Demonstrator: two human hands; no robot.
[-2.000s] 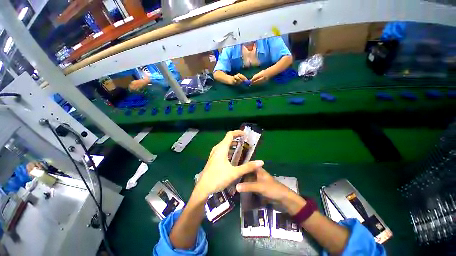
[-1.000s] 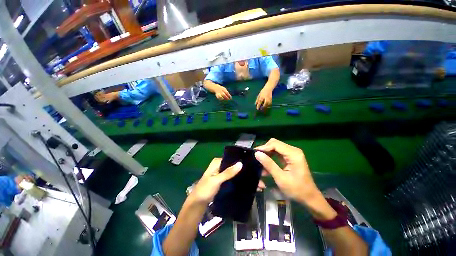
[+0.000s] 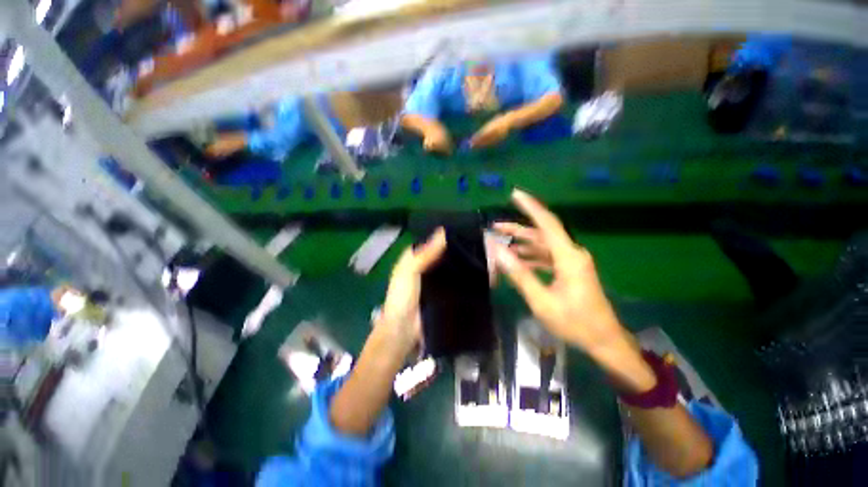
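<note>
The frame is blurred. My left hand grips a joined phone, an all-black slab held upright above the bench with its black face towards me. My right hand is at the phone's upper right, fingers spread; whether a fingertip touches the edge I cannot tell. Display assemblies with silvery-white backs and dark ribbons lie in two piles below the phone. Another pile lies at the left, and one more is partly hidden behind my right forearm.
Pale flat pieces lie on the green conveyor belt. Small blue parts stand in a row beyond it. A person in a blue smock works opposite. Clear trays stack at right. A metal post and white machine housing stand at left.
The slab was first tilted between both hands, then turned black face towards me. Since then it has moved up in the view, and my right hand has opened and shifted off its top corner.
</note>
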